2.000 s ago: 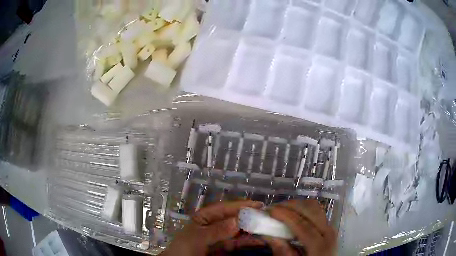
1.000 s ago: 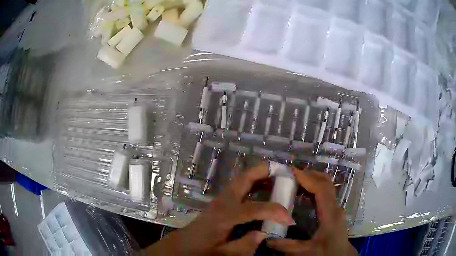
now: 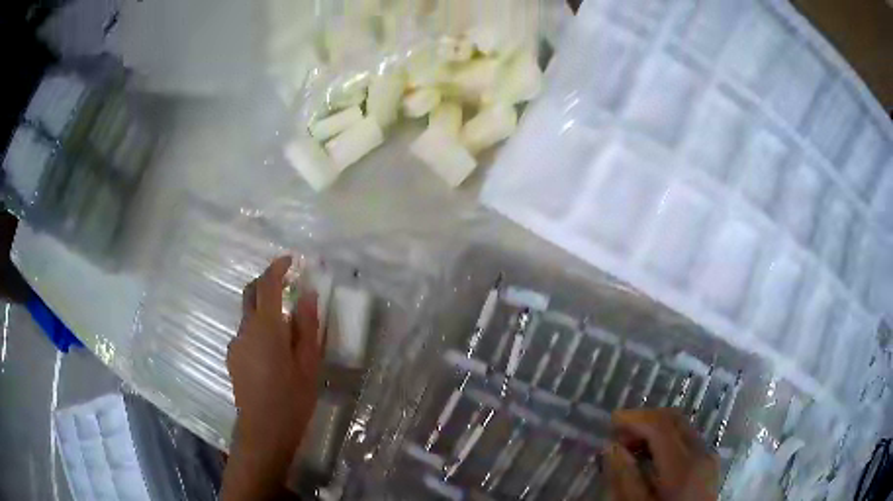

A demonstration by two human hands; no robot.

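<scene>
My left hand is over the clear finished-parts tray at the left, with a white block between its thumb and fingers. Another white block lies just right of it in that tray. My right hand is low over the right part of the clear parts tray, fingers bent together. Whether it grips anything is hidden. Slim rod-like parts lie in two rows in this tray. The frame is blurred.
Cream foam pieces lie in a clear bag at the back. A white compartment tray fills the back right. Torn white scraps are at the lower right. Stacked trays stand far left.
My hands, together around a white block before, are now apart. The left moved left with the block to the finished-parts tray; the right is over the parts tray. The view has tilted and shifted.
</scene>
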